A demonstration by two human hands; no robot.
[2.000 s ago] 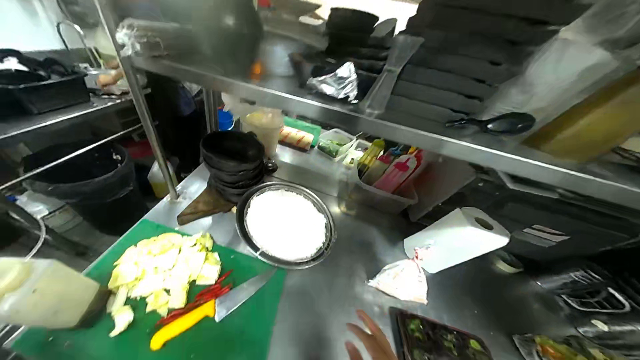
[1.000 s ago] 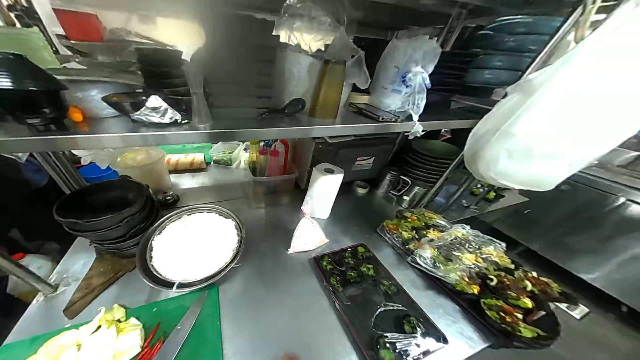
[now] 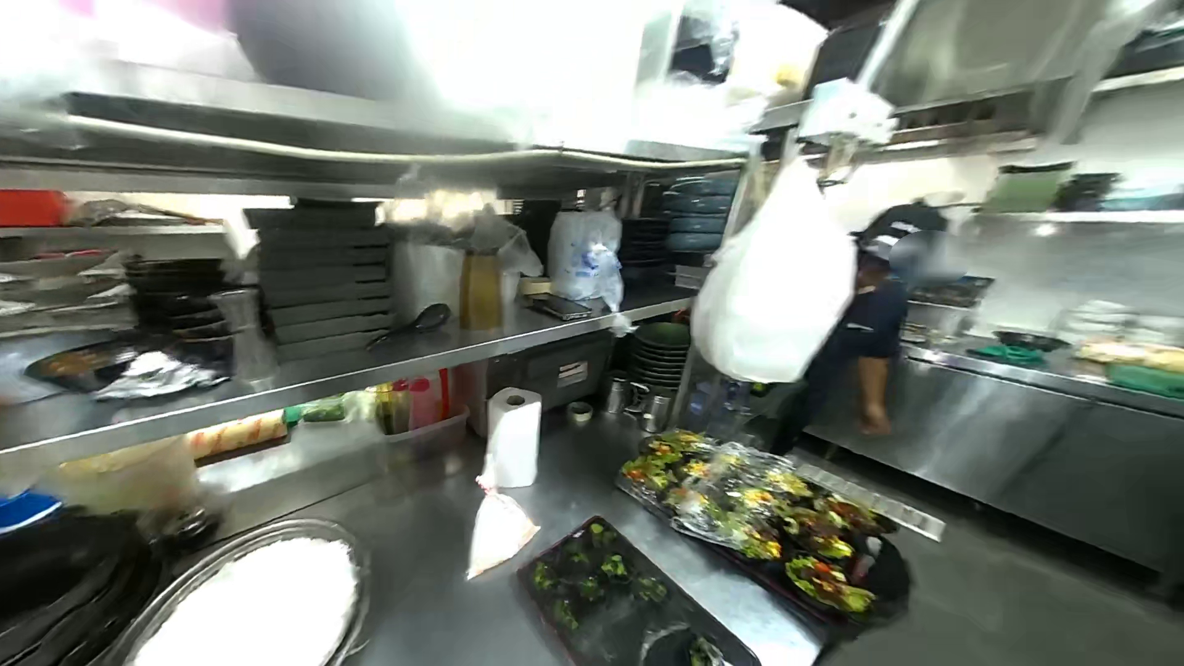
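Neither of my hands shows in the head view now. Below me on the steel counter, a round metal pan point(image 3: 250, 601) of white contents, which look like rice or flour, sits at the lower left. A tied plastic bag of pale contents point(image 3: 499, 529) leans close to a paper towel roll point(image 3: 514, 435) standing upright. Nearer lies a black rectangular tray point(image 3: 615, 592) with small green leafy pieces. To its right, a dark platter of dressed salad portions point(image 3: 758, 509) is partly covered by clear plastic wrap.
A steel shelf point(image 3: 481, 344) crosses above the counter, holding stacked black trays point(image 3: 324, 282) and a black ladle point(image 3: 416, 324). A full white plastic bag point(image 3: 777, 277) hangs at the right. Beyond it, a person in dark clothes point(image 3: 865, 324) stands by another steel counter point(image 3: 999, 416).
The view has swung far to the right. The hand at the bottom edge two seconds ago is out of view. The green cutting board with knife and chopped cabbage has also left view.
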